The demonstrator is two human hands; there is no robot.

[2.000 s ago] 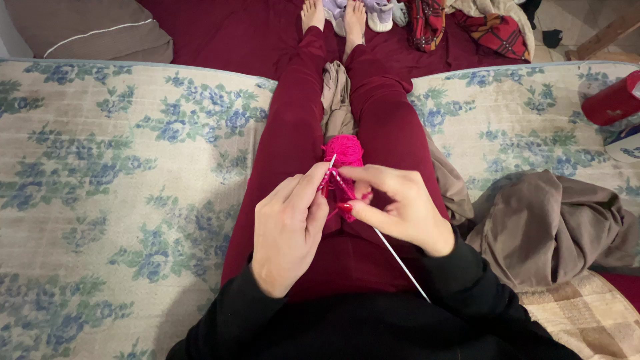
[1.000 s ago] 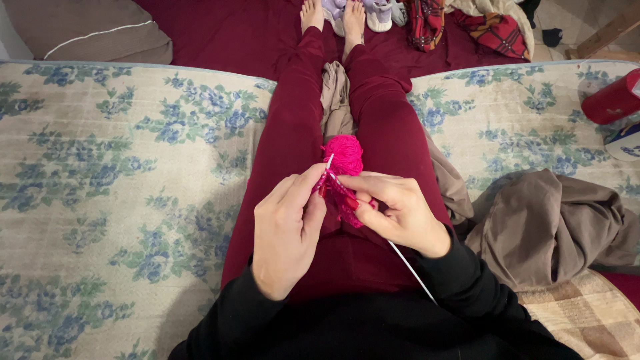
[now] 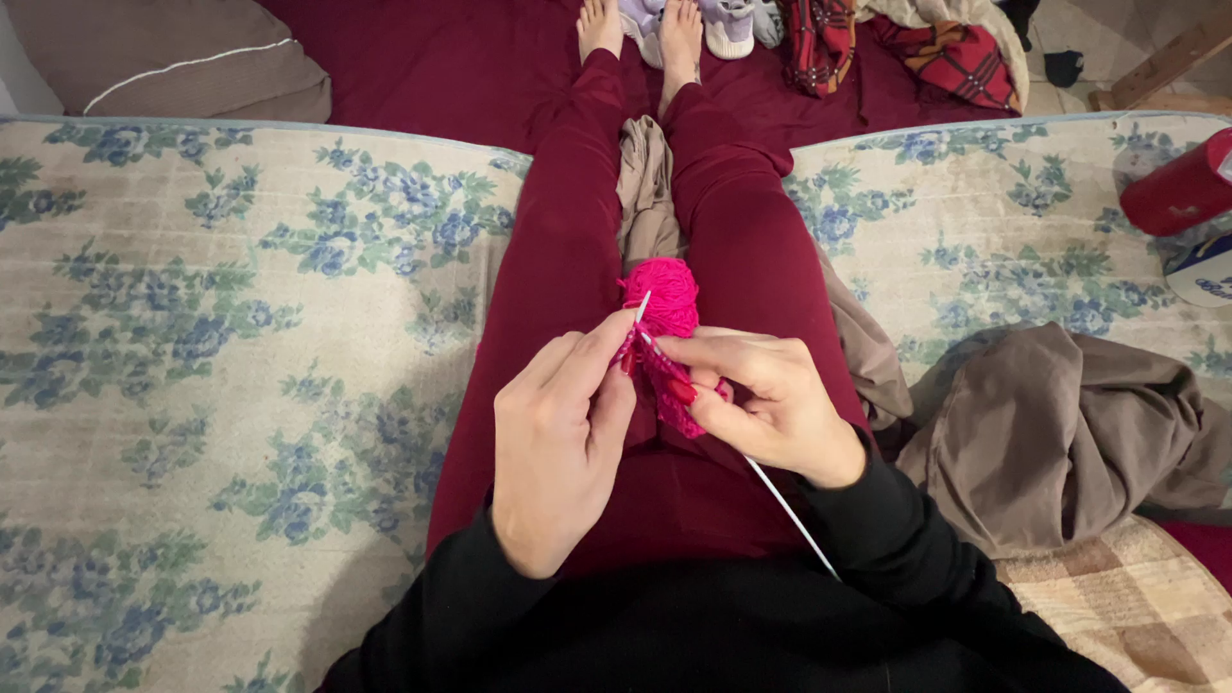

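Between my thighs lies a ball of bright pink yarn (image 3: 664,294). Just below it, a small piece of pink knitting (image 3: 677,409) hangs from two pale knitting needles. My left hand (image 3: 568,423) pinches one needle near its tip, with pink loops on it. My right hand (image 3: 770,395) grips the other knitting needle (image 3: 794,520), whose long shaft runs out under the palm toward my black sleeve. The two needle tips are close together between my fingertips; whether they touch is hard to tell. The lower part of the left needle is hidden by my left hand.
I sit on a floral mattress (image 3: 366,221) with my legs stretched forward. Crumpled brown fabric (image 3: 1049,433) and a checked blanket (image 3: 1136,597) lie at the right, below a red cylindrical container (image 3: 1179,188). A brown pillow (image 3: 173,58) is at the far left, lilac shoes (image 3: 729,27) near my feet.
My fingers have shifted slightly around the needles, and the right needle's tip now shows beside the left one. The knitting hangs in view below my fingers, more visible than two seconds ago.
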